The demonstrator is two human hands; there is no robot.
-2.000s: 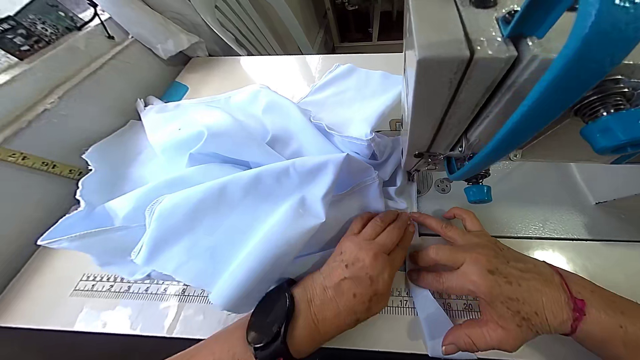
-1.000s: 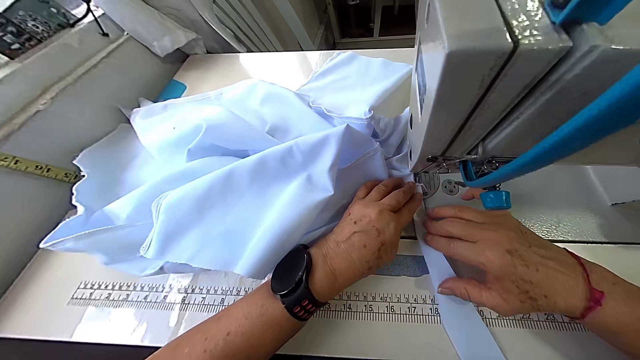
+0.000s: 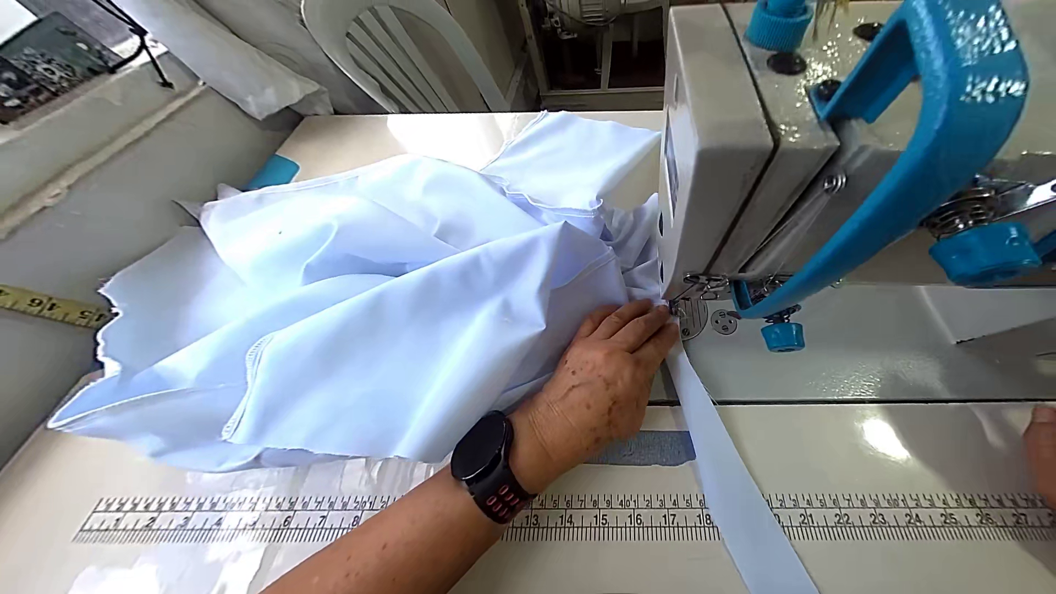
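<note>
Pale blue fabric [image 3: 396, 330] lies heaped on the sewing table, its right end running under the head of a sewing machine [image 3: 718, 148]. My left hand [image 3: 606, 379], with a black watch on the wrist, presses flat on the cloth, fingertips beside the needle plate [image 3: 693, 318]. From those fingertips a narrow pale blue fabric strip [image 3: 730, 470] hangs toward the front edge. Only a bit of my right hand [image 3: 1041, 454] shows at the right edge, away from the cloth; its fingers are mostly cut off.
A printed ruler [image 3: 610, 520] runs along the table front, crossed by the strip. The machine's blue finger guard [image 3: 932, 157] and a blue knob [image 3: 782, 334] stand right of the needle area. A yellow tape measure [image 3: 49, 307] lies at far left; a white plastic chair [image 3: 404, 58] is behind.
My right hand has left the strip beside the needle area and moved off to the right edge. My left hand remains on the cloth. The strip now extends further toward the front than two seconds ago.
</note>
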